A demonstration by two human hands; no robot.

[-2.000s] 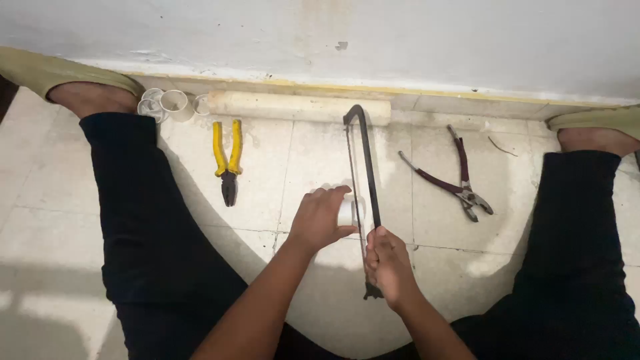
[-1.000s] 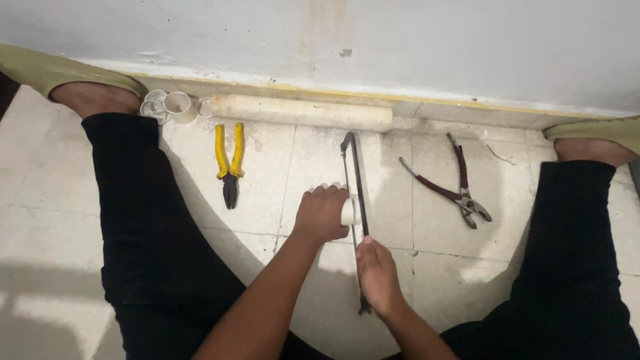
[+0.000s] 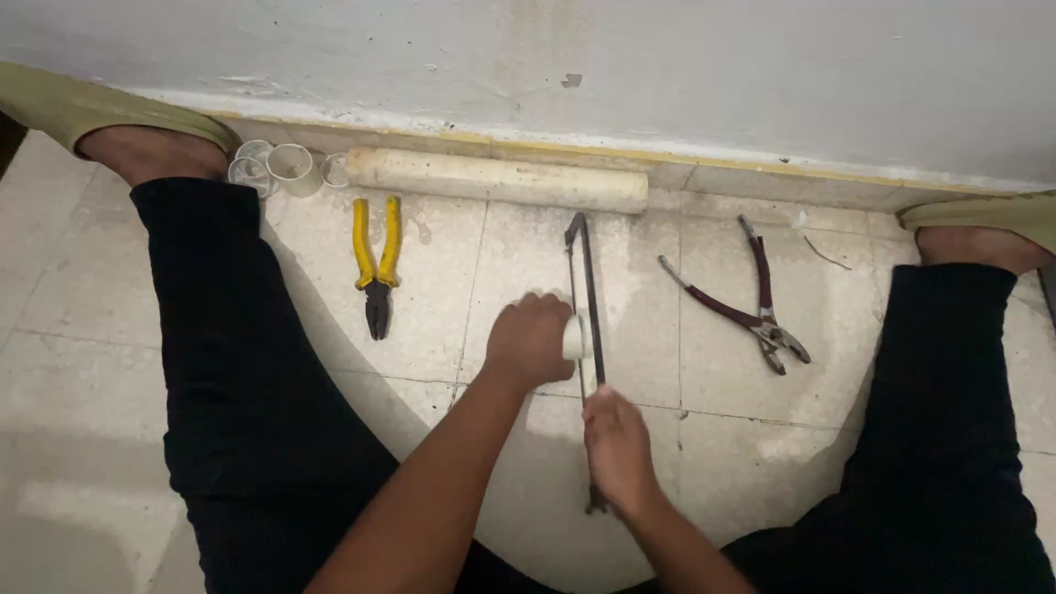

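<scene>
My left hand [image 3: 532, 340] is closed around a short white plastic pipe [image 3: 573, 338], whose end sticks out to the right of my fingers. In my right hand [image 3: 617, 445] is the dark frame of a hacksaw [image 3: 592, 305], gripped along its lower part. The hacksaw lies lengthwise away from me, with its thin blade on the left side, across the protruding pipe end. How deep the blade sits in the pipe cannot be told. Combination pliers with yellow handles [image 3: 378, 264] lie to the left. Slip-joint pliers with dark red handles [image 3: 755, 309] lie spread to the right.
A long off-white pipe [image 3: 503, 180] rests along the foot of the wall [image 3: 701, 74]. Several cut white pipe rings [image 3: 293, 169] stand at its left end. A thin bit of wire [image 3: 827, 253] lies on the tiled floor at the right. My legs flank the work on both sides.
Between the earlier frames and now, my right hand and the hacksaw have shifted slightly along the saw's length. My left hand stays closed on the pipe. The pliers have not moved.
</scene>
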